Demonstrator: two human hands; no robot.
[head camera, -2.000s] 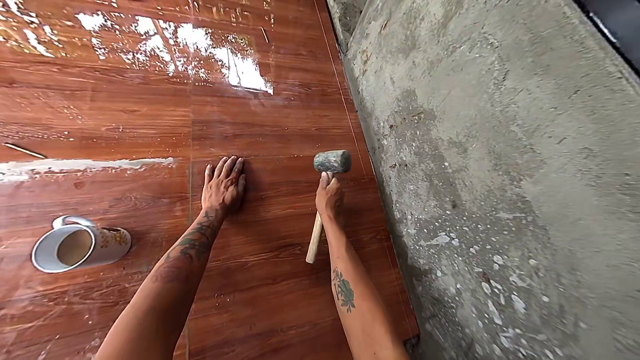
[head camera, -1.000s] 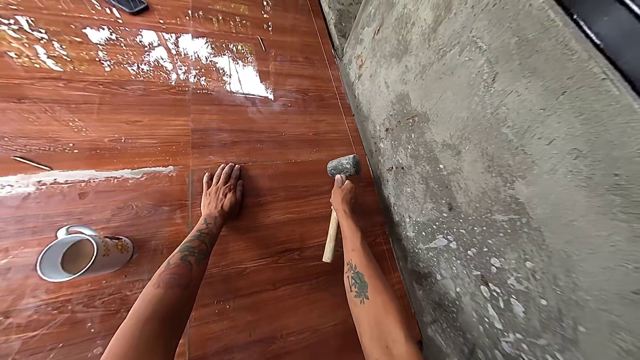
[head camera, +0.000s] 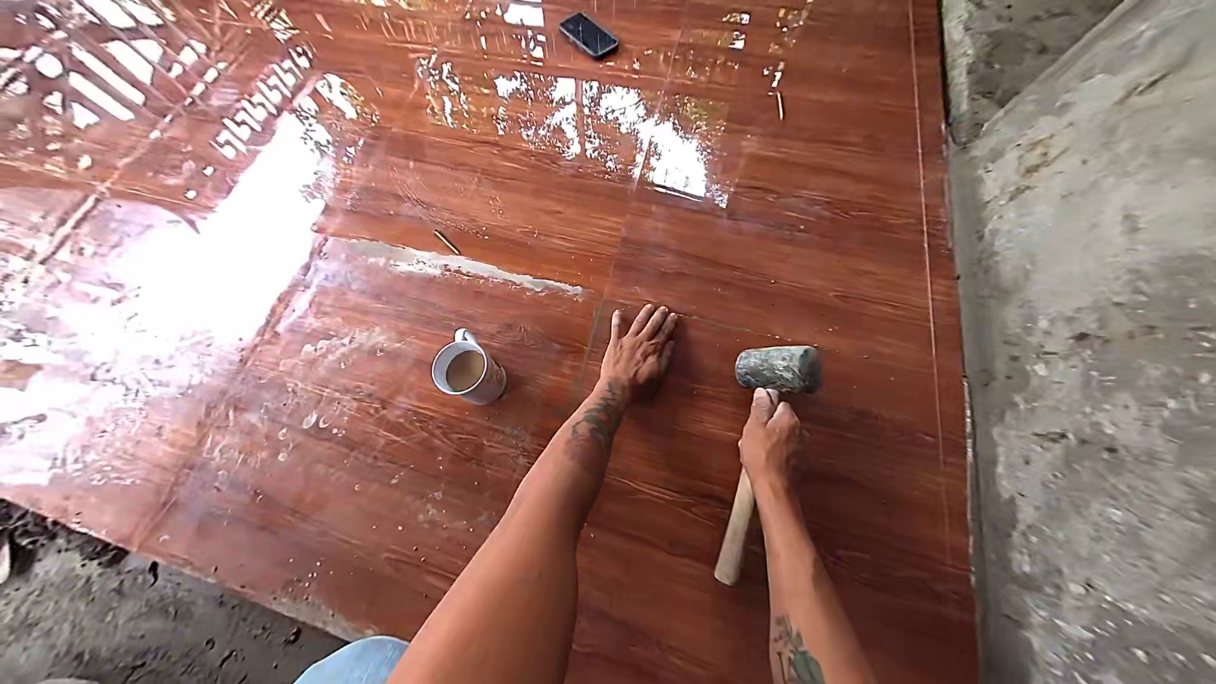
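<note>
My left hand lies palm down with fingers apart on a glossy wood-look floor tile, close to a tile joint. To its right, my right hand grips the wooden handle of a rubber mallet just below the dark, grey-smeared head. The handle's free end points back toward me. Left of my left hand stands a white mug with brown liquid inside. A grey-white smear of mortar or grout runs along a joint beyond the mug.
A rough cement wall borders the tiles on the right. A smartphone lies at the far side, and a small thin stick near the smear. Bare rough ground meets the tile edge at the lower left.
The view has shifted to show more floor on the left. My left hand stays on the tile, and my right hand still holds the mallet.
</note>
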